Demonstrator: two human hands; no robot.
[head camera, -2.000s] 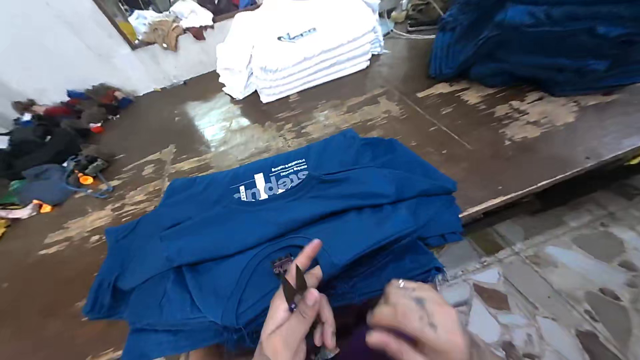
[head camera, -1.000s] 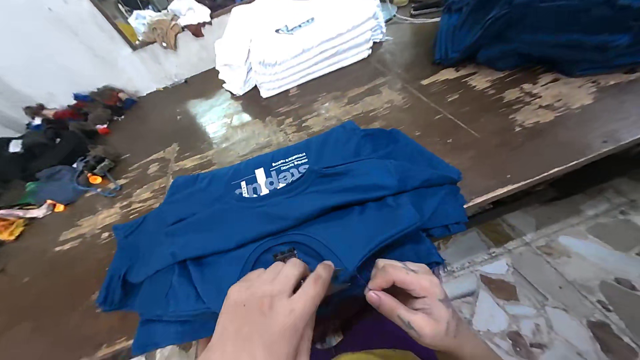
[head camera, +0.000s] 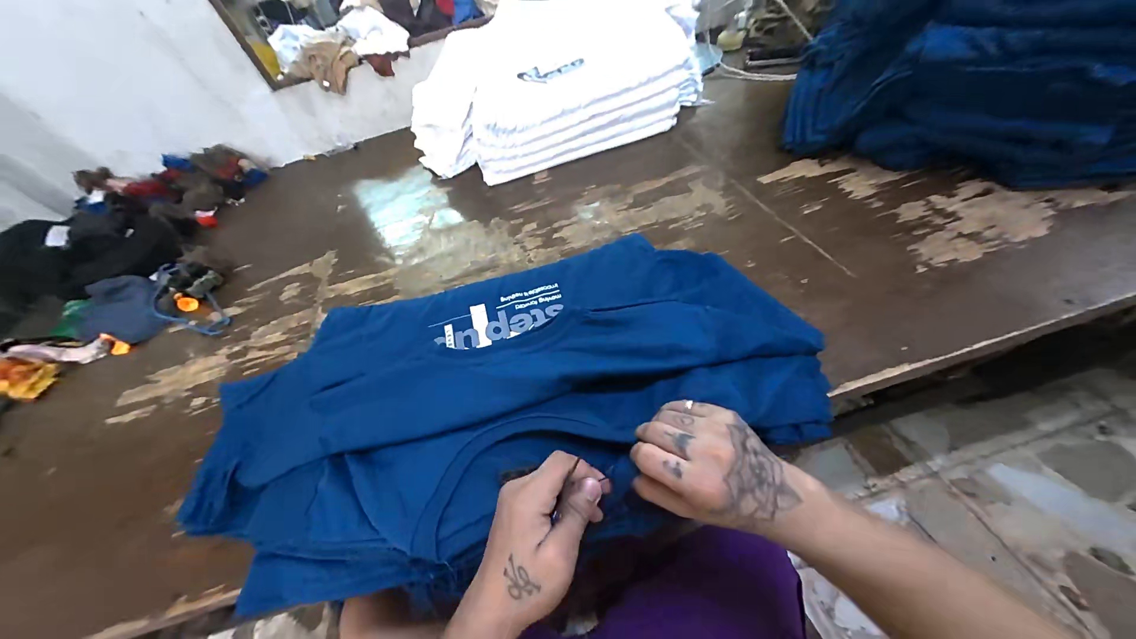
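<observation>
A stack of blue T-shirts (head camera: 355, 417) lies on the table in front of me, a pale print showing on one shirt. The top shirt's ribbed collar (head camera: 461, 453) curves around its neck opening. My left hand (head camera: 546, 524) is closed over the opening; thin dark tips, seemingly of small thread snips (head camera: 575, 466), show between thumb and fingers, the rest hidden in the hand. To its right, my right hand (head camera: 706, 461) has its fingers curled on the blue cloth at the collar's right end. Its fingertips are partly hidden.
Folded white T-shirts (head camera: 577, 98) are piled at the table's back. More dark blue garments (head camera: 976, 89) are stacked at the back right. Fabric scraps (head camera: 124, 248) lie along the left. The worn wooden table (head camera: 887, 266) has its near edge running beside a stone-patterned floor (head camera: 1021, 479).
Two seconds ago the dark blades stood out plainly, opened, from my left hand; now they are mostly covered. My right hand has moved from the near side up onto the shirt by the collar.
</observation>
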